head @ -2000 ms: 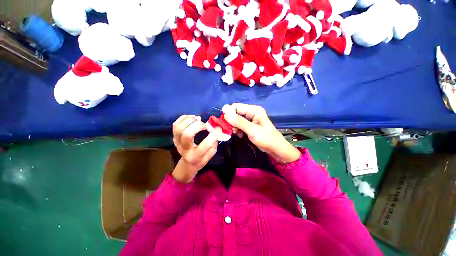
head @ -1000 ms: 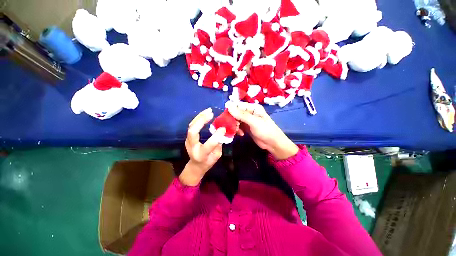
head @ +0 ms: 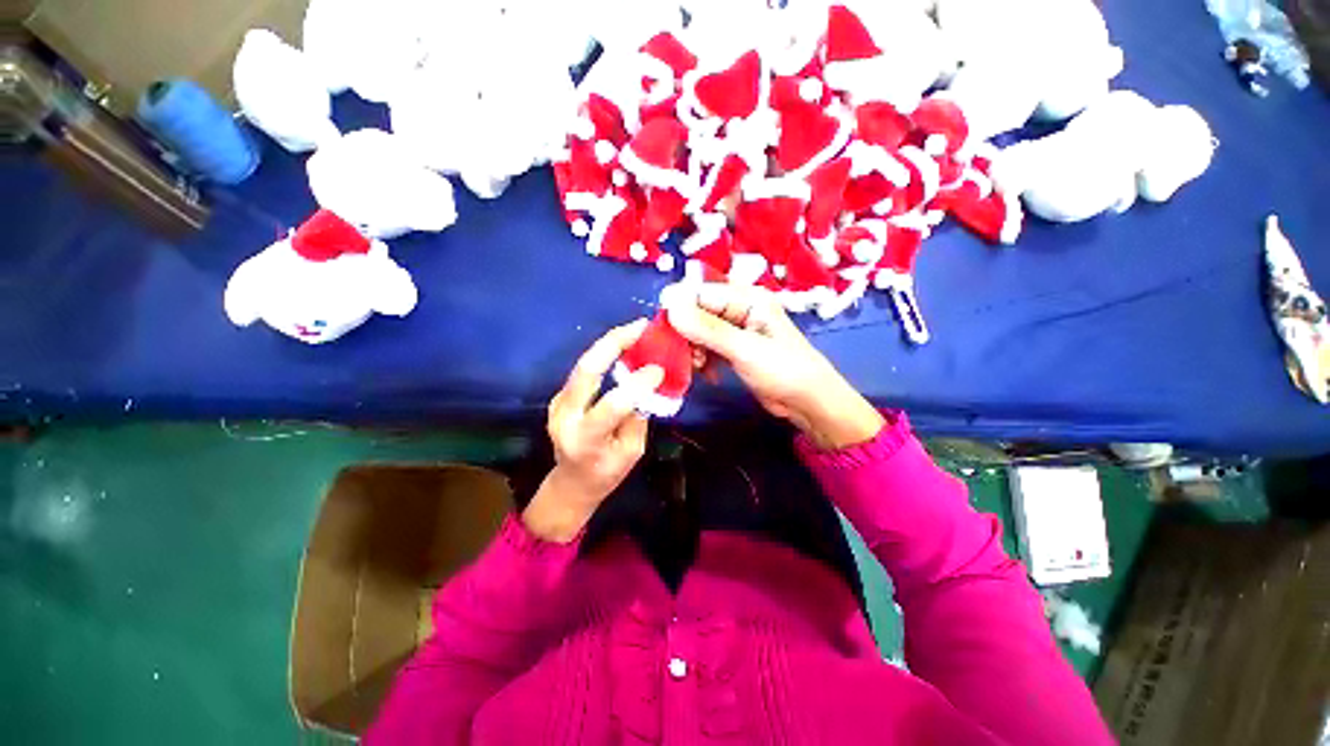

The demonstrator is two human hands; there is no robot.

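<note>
A small red Santa hat (head: 661, 359) with a white fuzzy trim is held between both hands, just in front of the table edge. My left hand (head: 598, 423) grips its wide end and trim from the left. My right hand (head: 751, 350) pinches its tip from the right, where a white pompom (head: 678, 299) shows at the fingertips. A fine thread shows faintly below my right hand. I cannot make out a needle.
A heap of red Santa hats (head: 773, 161) lies ahead, with thread snips (head: 912, 312) at its right edge. A white plush toy with a red hat (head: 318, 292) sits left. A blue thread cone (head: 200, 131) stands upper left. An open cardboard box (head: 372, 583) is on the floor.
The view has shifted, so the table contents sit lower in the picture. The hat has gone from bunched to upright between my hands, and my left fingers have closed in on it.
</note>
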